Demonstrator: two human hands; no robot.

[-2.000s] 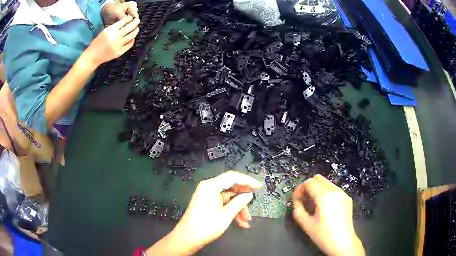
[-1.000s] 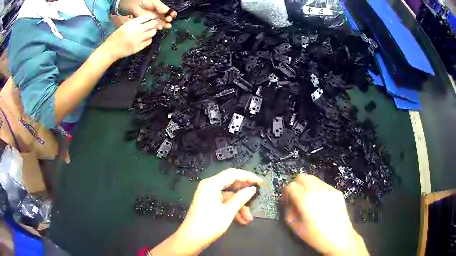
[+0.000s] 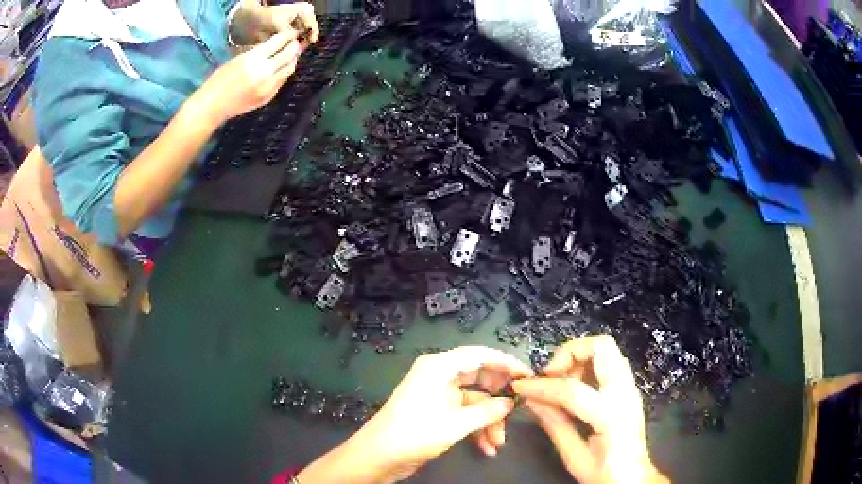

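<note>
My left hand (image 3: 444, 402) is at the lower middle, its thumb and fingers closed on a small dark unit (image 3: 501, 388). My right hand (image 3: 595, 402) meets it from the right, with thumb and fingertips at the unit's right end. The fingers hide most of the unit, and any tiny fitting in the right fingertips cannot be made out. A heap of black parts (image 3: 529, 170) lies beyond my hands, with perforated plates (image 3: 464, 248) on it. Tiny fittings (image 3: 666, 354) lie at its near right edge. A row of small dark units (image 3: 317, 401) lies left of my left hand.
Another person's hands (image 3: 269, 59) work at the upper left beside a black parts tray (image 3: 236, 184). Blue sheets (image 3: 770, 80) lie at the upper right. Clear bags (image 3: 520, 28) are at the far side. A wooden-edged box (image 3: 815, 425) is at lower right, a carton (image 3: 57, 232) at left.
My right hand has moved from the near edge of the pile to my left hand, and their fingertips now meet at the small unit. The view has shifted slightly.
</note>
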